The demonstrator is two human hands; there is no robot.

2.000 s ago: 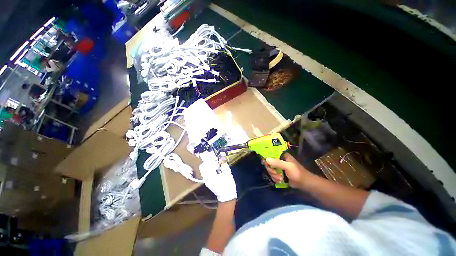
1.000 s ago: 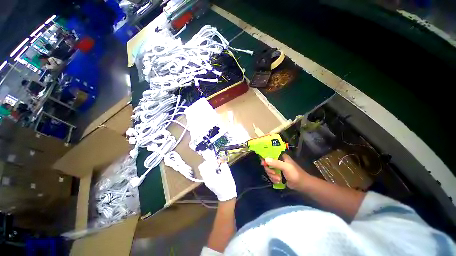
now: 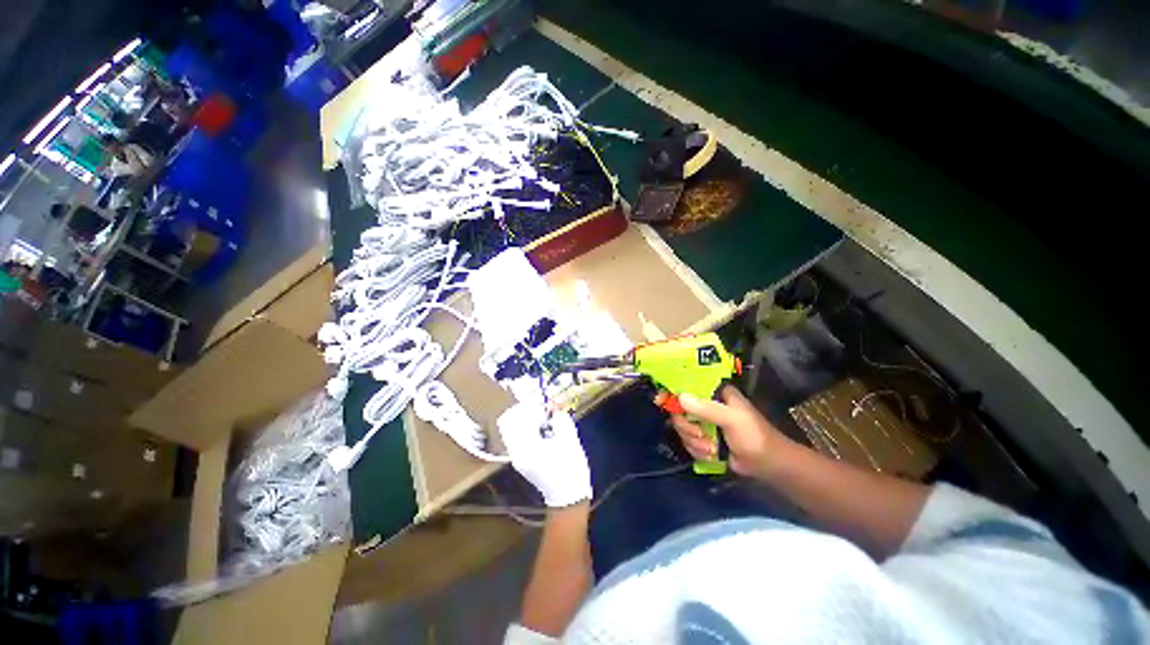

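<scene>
My right hand (image 3: 724,428), bare, is closed around the grip of a lime-green hot glue gun (image 3: 685,364). Its dark nozzle points left at a white plastic housing (image 3: 511,302) in the tan tray (image 3: 441,476). A small green circuit board (image 3: 559,358) and dark wires (image 3: 525,349) show at the housing's near end. My left hand (image 3: 546,456), in a white glove, is at that near end, its fingertips by the wires. Glove and housing are both bright white, so the exact grip is hard to see.
White power cords (image 3: 416,164) lie heaped at left and behind. A dark-red-sided box (image 3: 580,239) of black parts stands behind the tray. A tape roll (image 3: 700,151) lies beyond it. An open carton (image 3: 240,441) with bagged cords is at left; a green conveyor (image 3: 933,189) runs at right.
The glue gun and my right hand have shifted slightly to the right. My left hand has moved very slightly left. The housing has stayed about where it was.
</scene>
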